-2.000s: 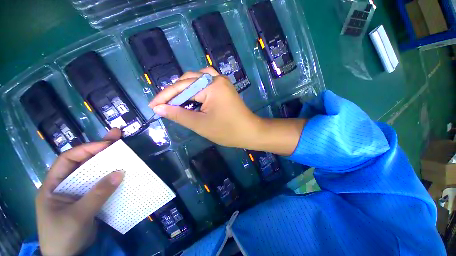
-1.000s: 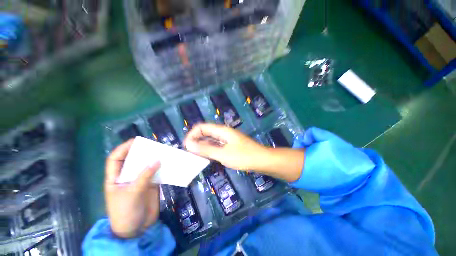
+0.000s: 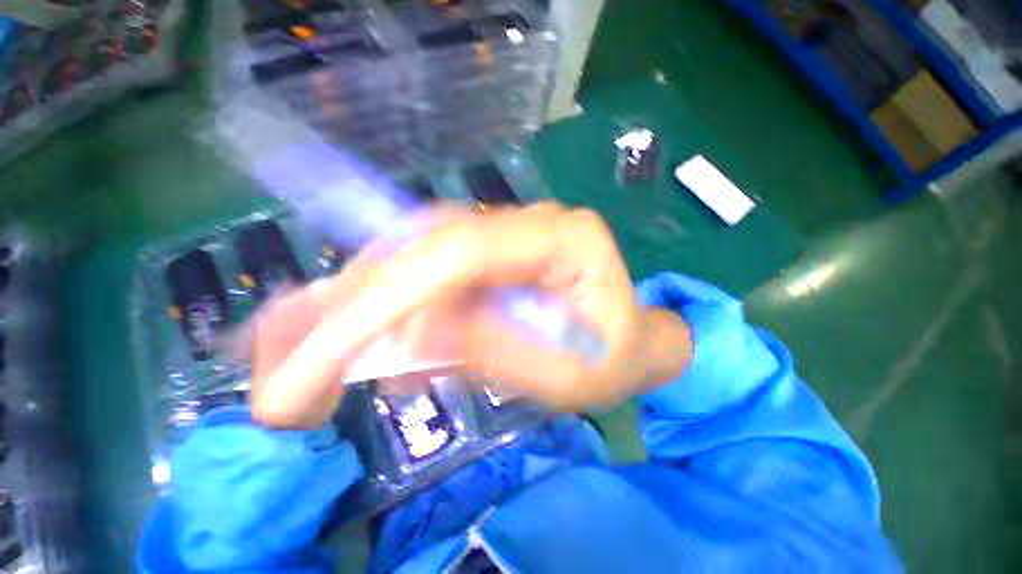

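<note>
My right hand [image 3: 549, 292] is large and blurred in the middle of the view. It is shut on a pale grey-violet tool that looks like the tweezers [image 3: 347, 196], which point up and left past the fingers. My left hand [image 3: 300, 364] is at the left, partly overlapped by the right. A strip of the white sheet [image 3: 398, 357] shows between the hands, seemingly held by the left. Below and behind them is the clear blister tray [image 3: 146, 292] with black handheld devices [image 3: 200, 297] in its pockets. The hands hide much of it.
Stacked clear trays [image 3: 448, 101] stand behind the working tray, with more trays [image 3: 22, 482] at the left edge. On the green mat lie a small clear bag with dark pieces [image 3: 639, 163] and a white block [image 3: 715, 190]. Blue shelving [image 3: 885, 168] holds a cardboard box [image 3: 925, 129].
My hands have come together and look larger, the right now overlapping the left. The sheet has become mostly hidden. The tweezers now point up and left. The tray and mat items have shifted left in view.
</note>
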